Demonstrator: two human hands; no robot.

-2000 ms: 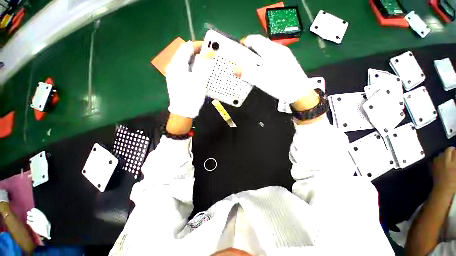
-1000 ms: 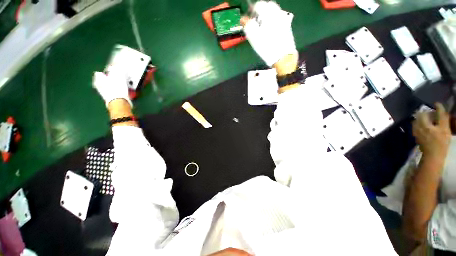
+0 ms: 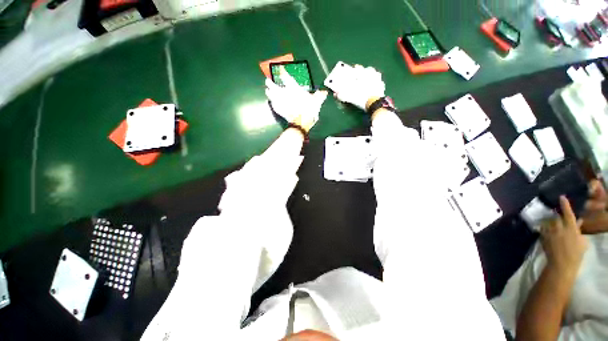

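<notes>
An open black housing with a green circuit board (image 3: 300, 70) lies on an orange-red pad (image 3: 268, 65) on the green belt. My left hand (image 3: 293, 101), gloved in white, is on its near left part, fingers over the board and edge. My right hand (image 3: 362, 86), also gloved, is on a white cover plate (image 3: 339, 74) just to the right, its fingers over the plate's right part. A closed unit with a white cover (image 3: 151, 127) sits on another orange-red pad (image 3: 143, 157) at left.
Cover plates (image 3: 348, 158) lie on the black bench, with more piled at right. Another open unit (image 3: 423, 45) is further right on the belt. A black sheet of pale dots (image 3: 117, 255) and a white-topped unit (image 3: 73, 284) are at lower left. A person's hand (image 3: 564, 233) is at right.
My left hand has left the closed unit and moved right to the open housing. My right hand has moved from beside that housing onto the cover plate. The view has shifted.
</notes>
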